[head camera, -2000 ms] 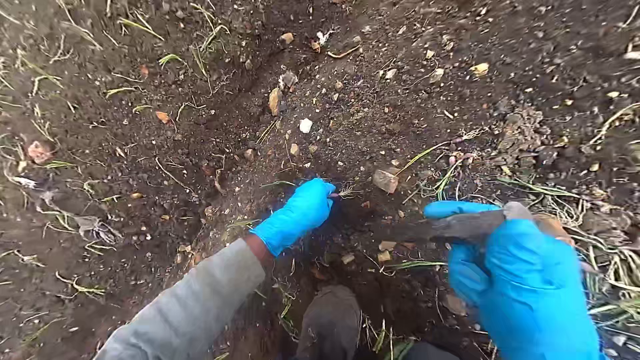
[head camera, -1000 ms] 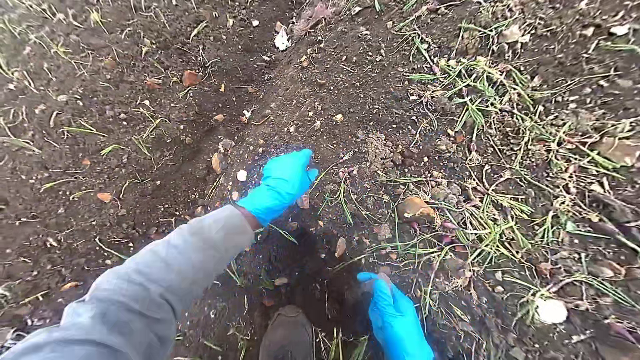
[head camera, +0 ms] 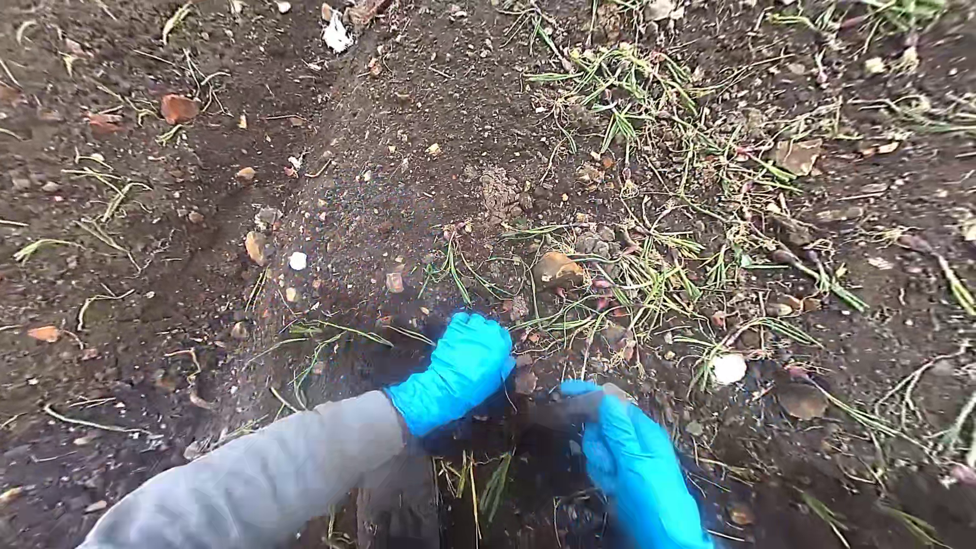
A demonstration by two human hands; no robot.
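Observation:
Blue gloves cover both hands, which are low over dark soil. My left hand (head camera: pixel 456 372) is closed at the centre, its fingertips turned away; thin green stems show at its upper left, and whether it grips them I cannot tell. To its right, my right hand (head camera: pixel 637 461) is closed around a dark, blurred tool (head camera: pixel 560 412), which points left toward my left hand. Uprooted seedlings with green leaves and reddish bases (head camera: pixel 640 274) lie in a loose heap above and to the right of the hands.
A brown stone (head camera: pixel 558 271) lies among the seedlings. A white stone (head camera: pixel 728 369) is at the right, and a small white one (head camera: pixel 297 261) at the left. Part of a shoe (head camera: pixel 400 503) shows below my left sleeve. A furrow (head camera: pixel 229 206) runs along the left.
My left hand has come down and right, closer to my right hand, since one second ago. The dark tool, seen two seconds ago, shows again in my right hand.

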